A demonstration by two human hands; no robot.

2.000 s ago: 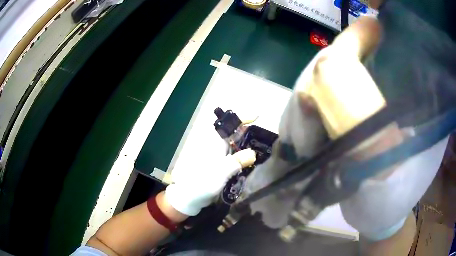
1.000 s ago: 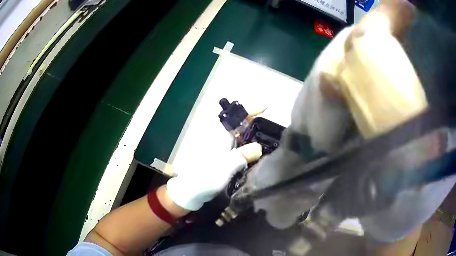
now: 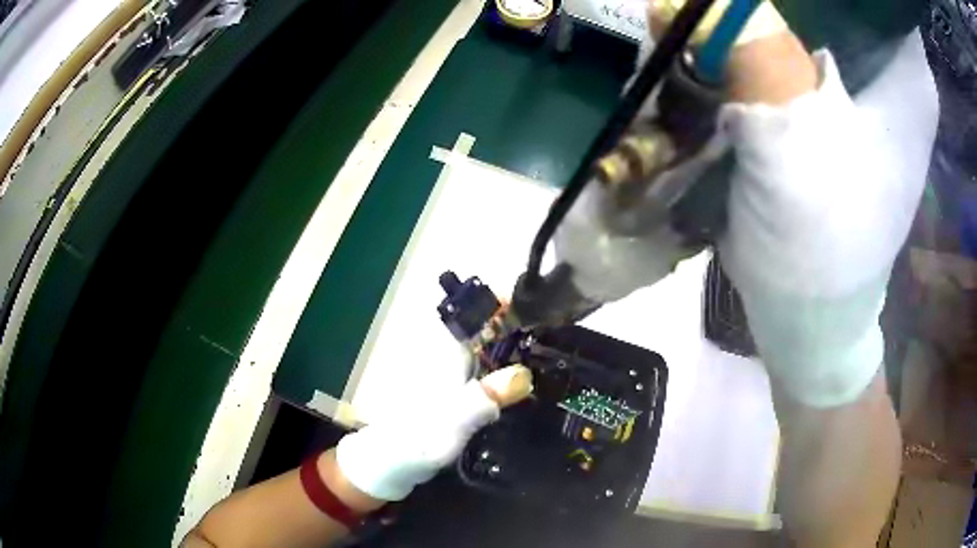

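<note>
The black open housing (image 3: 552,466) lies on the white sheet in front of me. It holds a small green circuit board (image 3: 600,407) and wires. A black knobbly plug unit (image 3: 468,308) sits outside its upper left corner on wires. My left hand (image 3: 429,434), in a white glove with a dark red wrist band, grips the housing's left side; its thumb is on the rim and its other fingers are hidden. My right hand (image 3: 766,70), gloved and blurred, holds the grey screwdriver (image 3: 611,246) from above. The driver's lower end is at the corner beside the plug unit; its tip is hidden.
The white sheet (image 3: 696,439) is taped on the green bench. A black ridged shell (image 3: 729,310) lies right of the housing, partly behind my right arm. A pale rail (image 3: 321,246) runs along the left. A tape roll (image 3: 524,9) is at the far edge, cardboard (image 3: 932,482) at lower right.
My right hand and the screwdriver have swung up and away, and the driver's lower end is now at the plug-side corner. More of the housing and its circuit board shows. My left hand stays on the housing.
</note>
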